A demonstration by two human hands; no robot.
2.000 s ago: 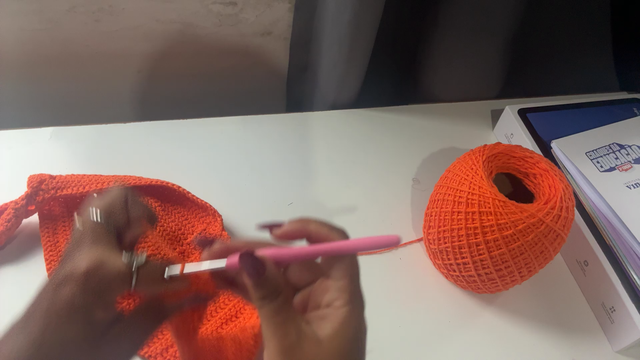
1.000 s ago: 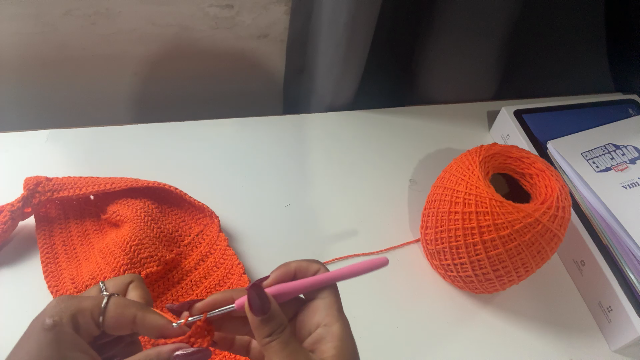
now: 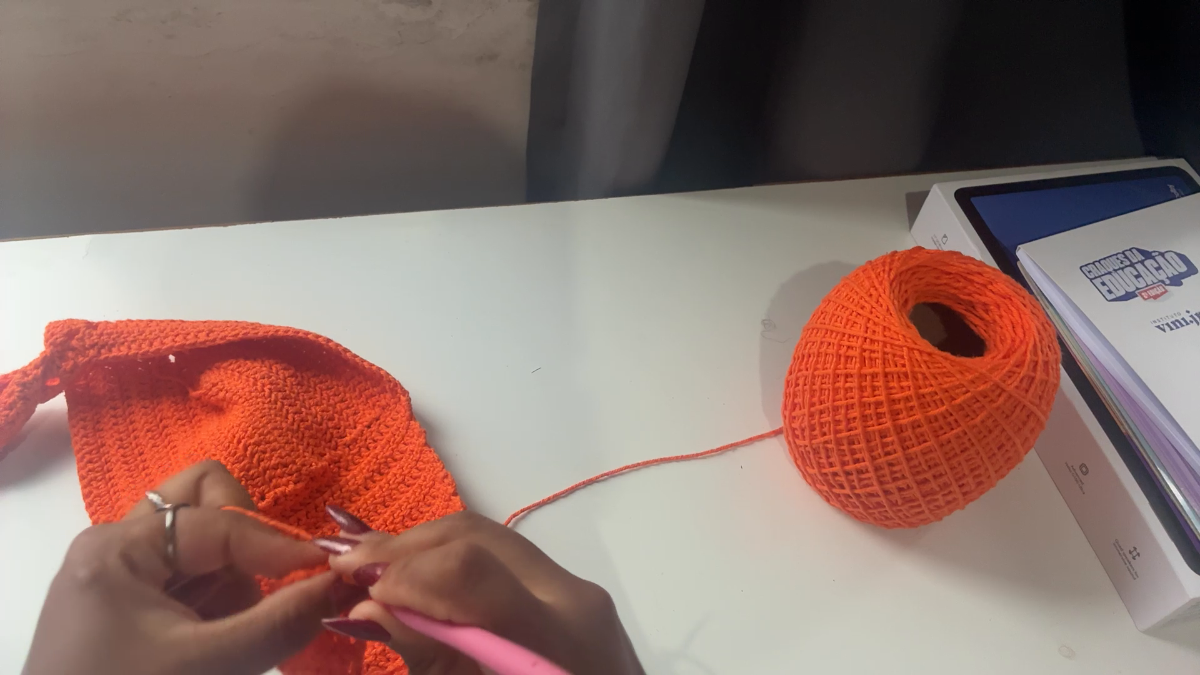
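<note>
An orange crocheted fabric piece (image 3: 309,412) lies on the white table, its lower part under both hands. My left hand (image 3: 178,572), with rings on a finger, pinches the fabric's edge, and a strand of orange yarn runs over its index finger. Against its fingertips, my right hand (image 3: 478,581) grips a crochet hook with a pink handle (image 3: 478,645); the hook's metal tip is hidden by the fingers. From the ball of orange yarn (image 3: 919,403) at the right, a strand (image 3: 637,464) leads across the table to behind my right hand.
Beyond the yarn ball at the right, a white box (image 3: 1106,525) with a dark blue top panel lies on the table (image 3: 609,309). A stack of papers or booklets (image 3: 1125,309) bearing print rests on it. A wall and dark curtain stand behind the table's far edge.
My right hand has turned, so the pink handle now points down to the right instead of up to the right. The metal shaft, visible a second ago, is now covered by fingers.
</note>
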